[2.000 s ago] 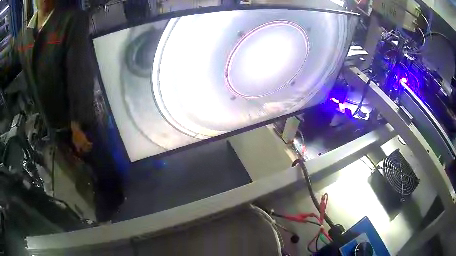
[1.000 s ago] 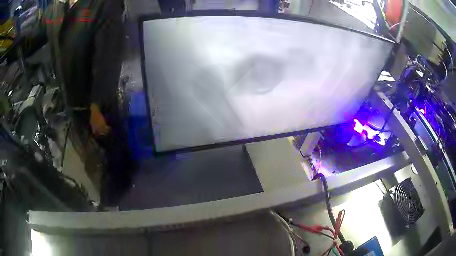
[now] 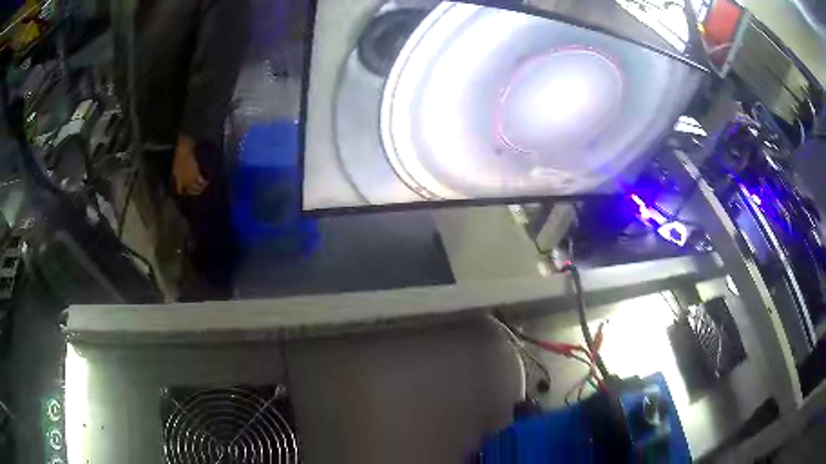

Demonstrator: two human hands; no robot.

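Neither of my hands shows in the picture. A large black-edged monitor (image 3: 471, 118) stands upper centre and shows magnified bright rings, with a thin red circle on the right part. A blue box with a knob (image 3: 657, 417) sits at the bottom right, with red and black wires (image 3: 571, 349) beside it. Violet-blue machine lights (image 3: 659, 220) glow around a mechanism at the right.
A pale frame bar (image 3: 299, 313) crosses below the monitor, and another slants down the right side. Cooling fans sit at the lower left (image 3: 226, 435) and right (image 3: 711, 337). A person in dark clothing (image 3: 213, 100) stands at the left near a blue stool (image 3: 272, 177).
The view has shifted, so the monitor sits higher and further right. Its picture went from rings to a blurred grey and back to rings. The lower left fan and more of the blue box now show.
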